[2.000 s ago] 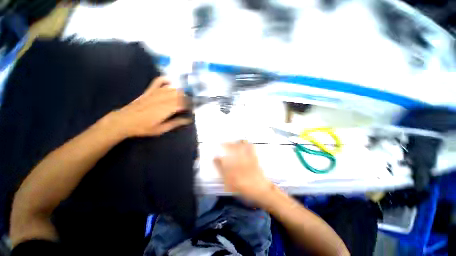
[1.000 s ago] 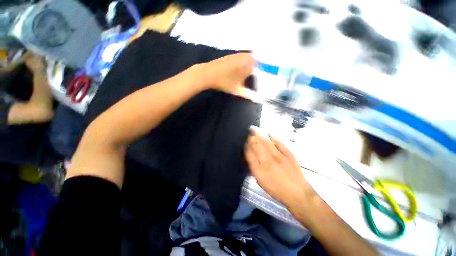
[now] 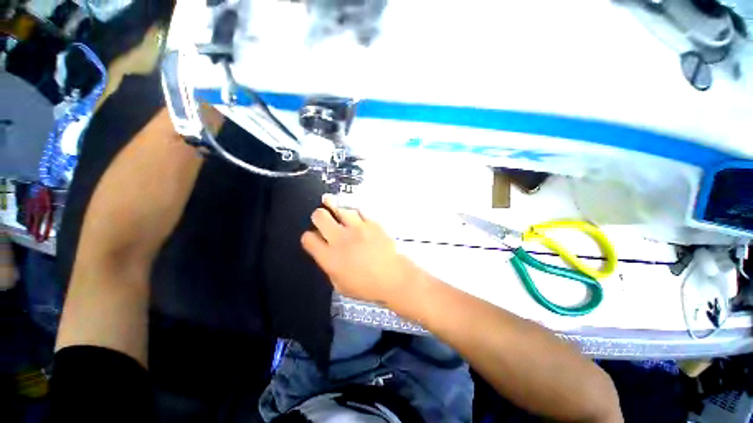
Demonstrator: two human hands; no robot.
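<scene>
The black garment panel [image 3: 231,240] lies left of the needle area and hangs over the table's front edge. Its right edge runs up to the presser foot [image 3: 340,175] of the white sewing machine [image 3: 495,66]. My right hand [image 3: 355,252] has curled fingers on this cloth edge, just in front of the foot. My left arm reaches across the cloth; my left hand [image 3: 206,124] is mostly hidden behind the machine head and its curved metal bar, so its fingers do not show.
Scissors with yellow and green handles [image 3: 557,264] lie right of my right hand, across a dark thread. A brown tab [image 3: 501,188] lies near the machine arm. Red-handled scissors [image 3: 39,213] are at far left. A scale marks the table's front edge [image 3: 396,318].
My left hand has moved deeper behind the machine head. My right hand has stayed at the cloth edge, now close to the presser foot. The camera view has shifted, showing more of the machine head.
</scene>
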